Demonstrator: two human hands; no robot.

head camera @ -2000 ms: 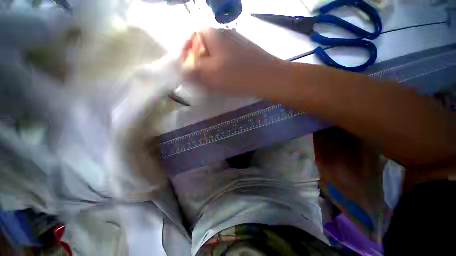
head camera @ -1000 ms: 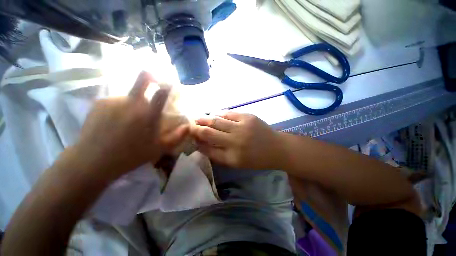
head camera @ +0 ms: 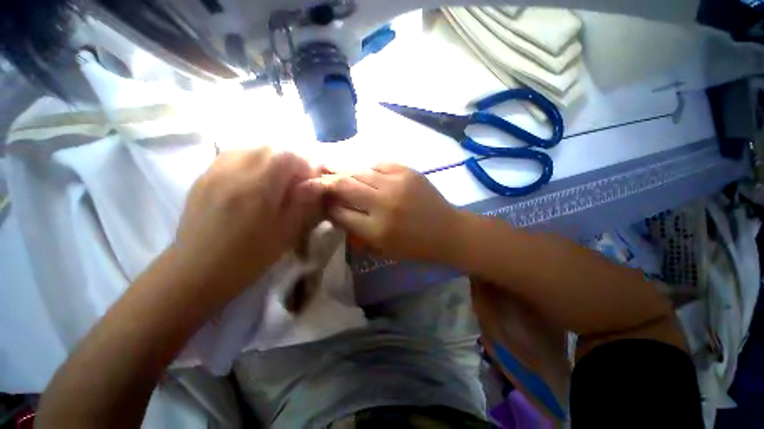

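Note:
A white garment panel (head camera: 109, 188) lies over the table at the left and hangs below my hands towards my lap. My left hand (head camera: 251, 205) and my right hand (head camera: 381, 205) meet in front of the needle area, fingertips together, pinching the cloth edge between them. The fingers hide most of the pinched part. Below them a cloth corner (head camera: 322, 293) hangs down, partly blurred. The blue-grey cylinder (head camera: 329, 105) points down just behind my fingers. The needle and presser foot are lost in lamp glare.
Scissors with blue loop handles (head camera: 503, 142) lie right of the needle area. Fanned cream cut pieces (head camera: 536, 42) lie behind them. The ruler-marked table edge (head camera: 578, 193) runs along the front. A dark feathery tuft (head camera: 38, 50) is at upper left. Patterned and white cloth (head camera: 670, 243) is at lower right.
My left hand has moved right and its raised fingers have closed onto the cloth beside my right fingertips. The hanging cloth corner has shifted. The view has shifted slightly.

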